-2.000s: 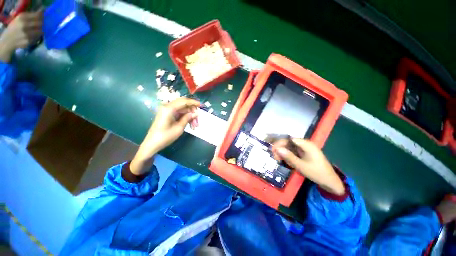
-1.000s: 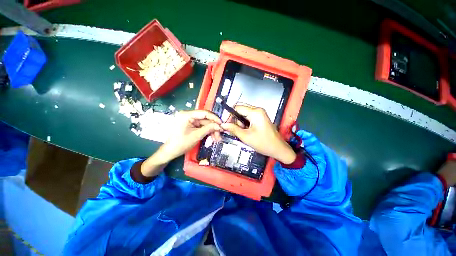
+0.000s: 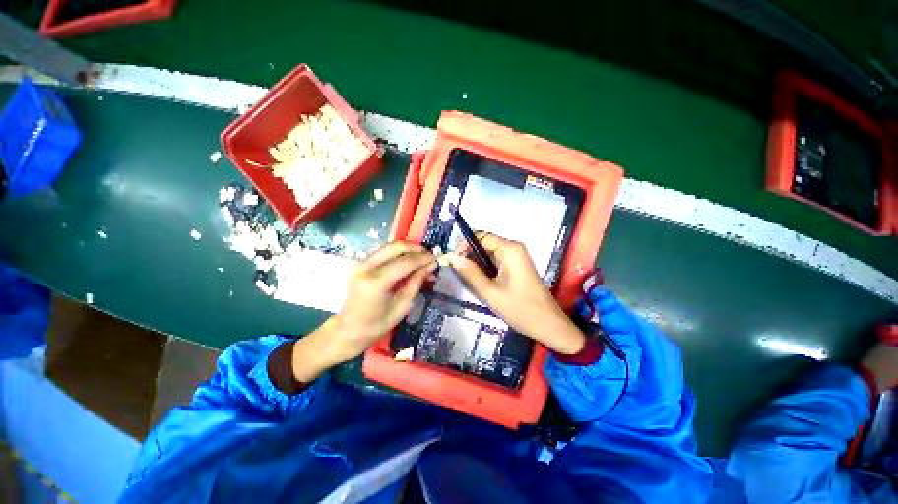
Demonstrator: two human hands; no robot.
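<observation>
An open tablet point(image 3: 522, 212) with a large silver-white centre and circuitry at its near end lies in an orange-red tray point(image 3: 455, 394) in front of me. My left hand point(image 3: 379, 295) is at the tablet's left edge, its fingertips pinching a tiny pale component point(image 3: 441, 258). My right hand point(image 3: 512, 285) is over the tablet's middle. It holds dark tweezers point(image 3: 475, 243), pointing up and left, while its thumb and finger meet the same small component. The component's exact shape is too small to tell.
A red bin point(image 3: 295, 207) of pale tabs point(image 3: 320, 157) stands left of the tray. Loose leads and small parts point(image 3: 251, 231) lie beside a white sheet point(image 3: 310, 276). A blue bin point(image 3: 39, 138) is far left. Another tray point(image 3: 781, 157) sits on the conveyor. A person's sleeve point(image 3: 802, 423) is at right.
From two seconds ago, my left hand has moved from the loose parts to the tablet and met my right hand. Over the last second both stay together. The view has shifted slightly.
</observation>
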